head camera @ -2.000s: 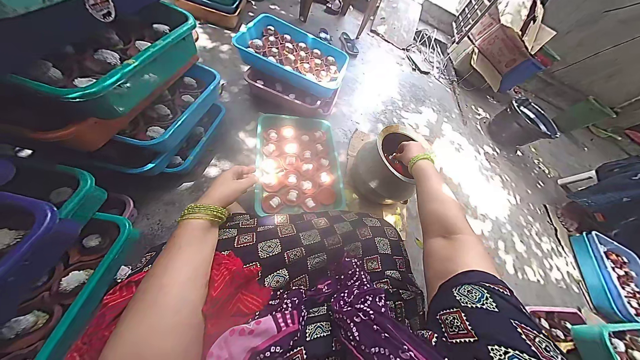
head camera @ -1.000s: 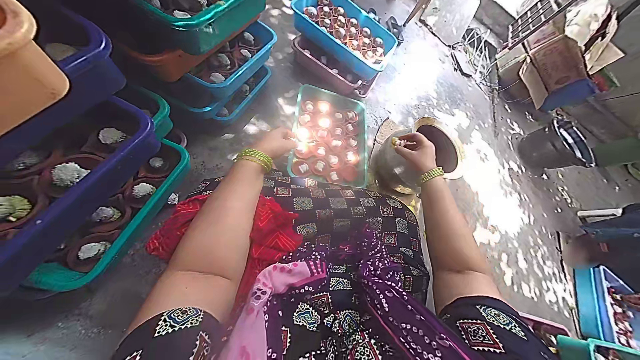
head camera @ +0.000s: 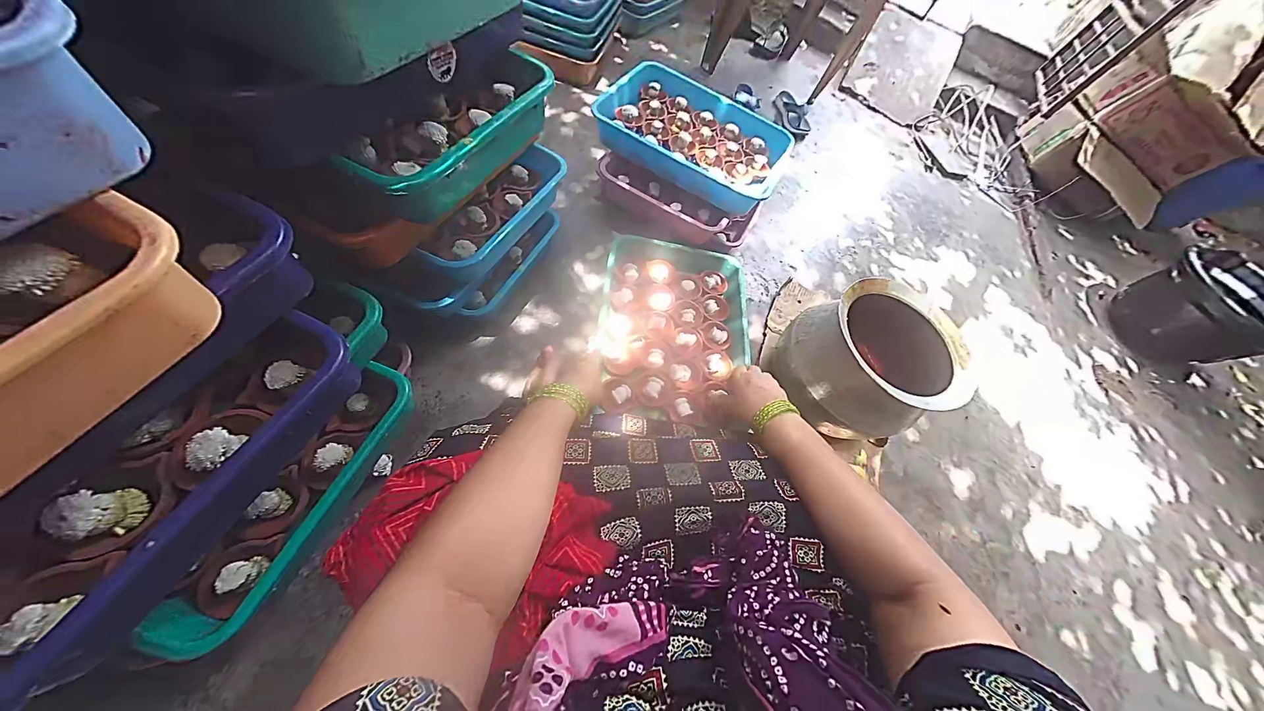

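A green plastic tray [head camera: 731,267] lies in front of my lap, holding rows of small brown clay cups with whitish tops [head camera: 685,341], some lost in sun glare. At its near left edge is my left hand [head camera: 573,373], its fingers partly washed out by the light. My right hand [head camera: 748,393] is at the near right corner, fingers curled against the tray's side. Whether either hand grips the tray is not clear. Right of the tray stands a round metal pot [head camera: 825,360] with dark reddish-brown contents, tilted a little.
Stacked plastic tubs with filled clay cups rise at the left, among them a purple tub [head camera: 326,380] and a teal tub [head camera: 395,415]. Beyond the tray, a blue tub [head camera: 617,123] of cups sits on a pink one [head camera: 632,197]. A black bucket [head camera: 1175,306] and cardboard boxes [head camera: 1136,128] stand right.
My right hand has left the pot, where it was two seconds ago, and is now at the tray's near right corner. My left hand stays by the tray's left side, now lower along it.
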